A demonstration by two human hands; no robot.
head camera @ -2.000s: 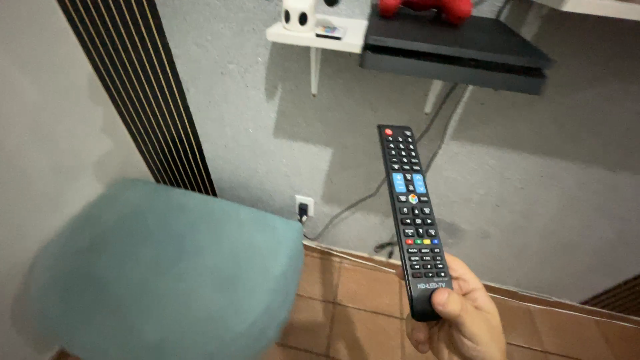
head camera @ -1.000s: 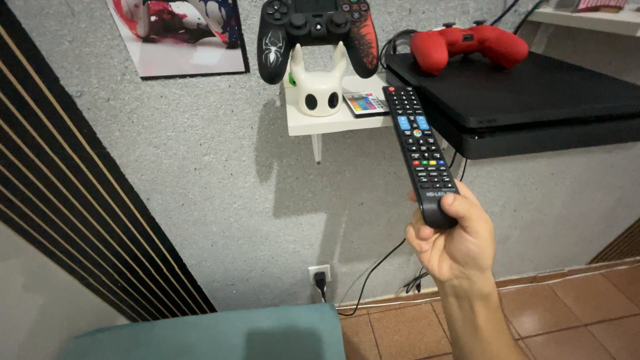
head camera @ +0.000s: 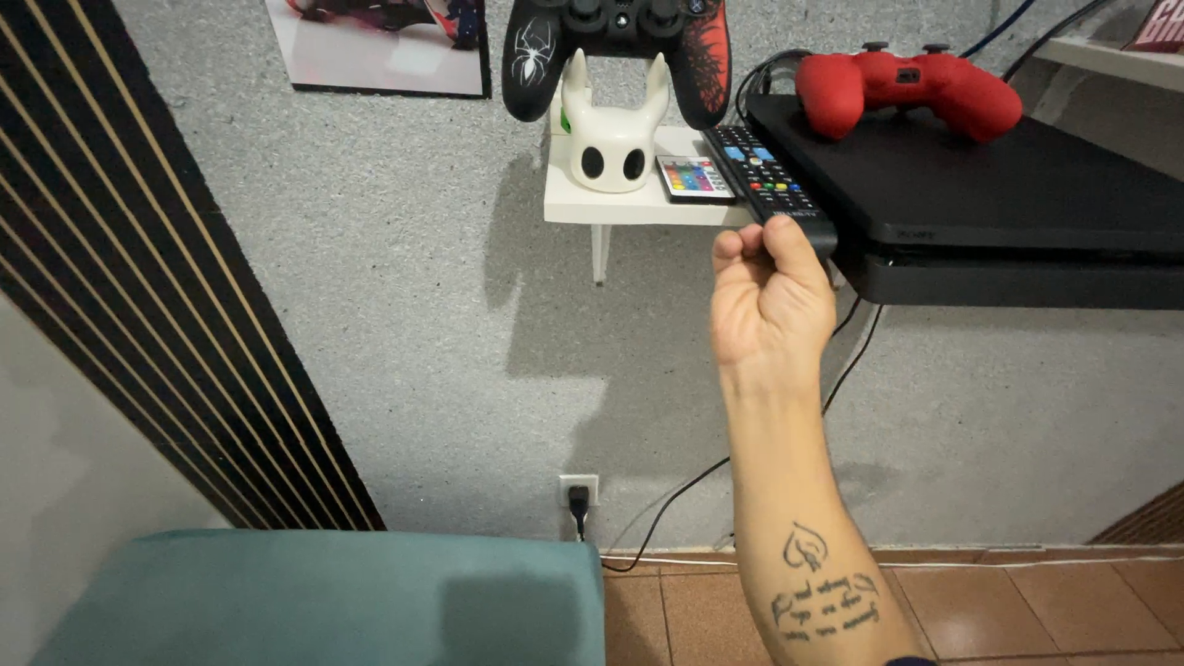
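Note:
My right hand [head camera: 772, 296] grips the near end of a black TV remote control [head camera: 763, 180] between thumb and fingers. The remote's far part lies over the white wall shelf [head camera: 638, 211], between a small card-type remote with coloured buttons [head camera: 696, 178] and the black game console [head camera: 1027, 222]. Left of the small remote, a white horned figure [head camera: 610, 148] with black eyes holds up a black and red game controller [head camera: 620, 28]. A red game controller [head camera: 906, 88] rests on top of the console. My left hand is out of view.
A teal upholstered seat [head camera: 351, 592] stands at the lower left, beside a black slatted wall panel [head camera: 185, 277]. Below the shelf, a black plug sits in a wall socket [head camera: 579, 492], with a cable [head camera: 671, 504] trailing from it. A poster [head camera: 388, 55] hangs at upper left.
My right hand has moved forward with the TV remote, from in front of the wall to the shelf, beside the small remote. The view has shifted up toward the shelf.

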